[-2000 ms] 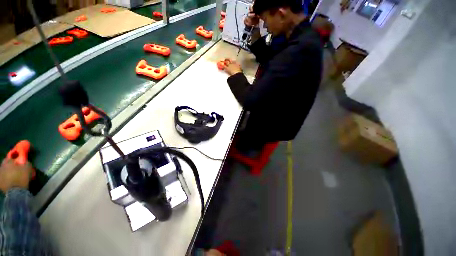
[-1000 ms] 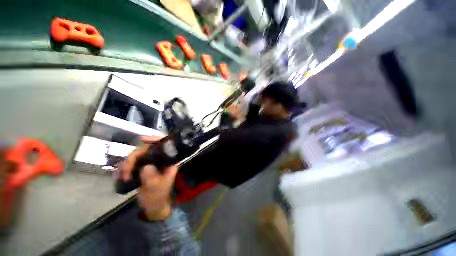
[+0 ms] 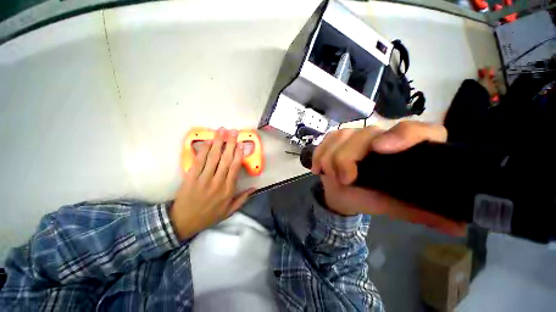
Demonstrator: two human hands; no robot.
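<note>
An orange controller-shaped housing (image 3: 254,159) lies flat on the white bench near its front edge. My left hand (image 3: 213,164) lies over its middle, fingers extended, holding it against the bench; the hand hides its centre. My right hand (image 3: 372,161) is wrapped around a thick black electric screwdriver (image 3: 420,183), held sideways. Its thin bit (image 3: 292,152) points left towards the housing and does not touch it. The screw feeder (image 3: 347,91) stands behind the bit, its small metal mechanism at the front. No screw can be made out.
A black strap (image 3: 399,91) lies beyond the feeder. Another person in dark clothes (image 3: 512,122) sits at the right, a hand near an orange part. The conveyor edge (image 3: 79,11) runs along the top. A cardboard box (image 3: 445,274) is on the floor at lower right.
The view has swung down to the bench. The housing, at the left edge before, now lies under my left hand. The screwdriver in my right hand now points left, beside the feeder's front.
</note>
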